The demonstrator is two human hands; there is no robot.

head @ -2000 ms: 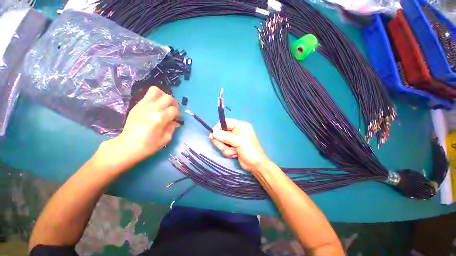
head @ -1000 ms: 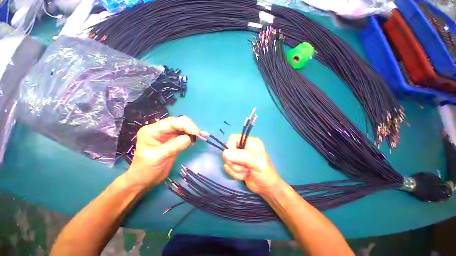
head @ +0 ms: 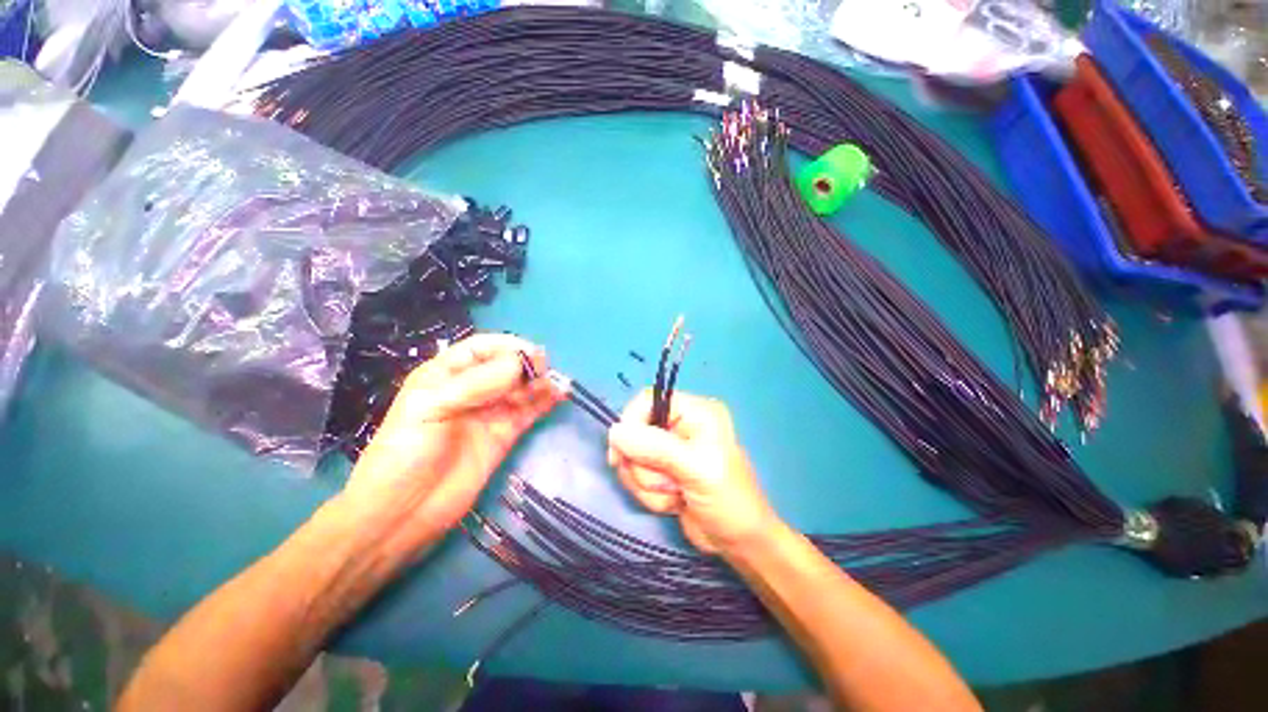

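My right hand (head: 684,466) is closed on a few thin black cables (head: 595,403); some tips point up and others point left toward my left hand. My left hand (head: 466,417) pinches at the pale cable tips, with a small dark piece at its fingertips, probably a short black sleeve. A pile of short black sleeves (head: 389,334) spills from a clear plastic bag (head: 209,278) at the left. A working bundle of black cables (head: 654,577) lies below my hands, its stripped ends to the left.
Large cable bundles (head: 890,348) curve across the back and right. A green roll (head: 837,178) lies between them. Blue (head: 1064,195) and red (head: 1133,160) parts bins stand at the upper right. Two tiny black pieces (head: 630,367) lie beyond my right hand.
My left hand has moved from the sleeve pile to the cable tips and stays there. My right hand has moved slightly right and down in view, still holding cables.
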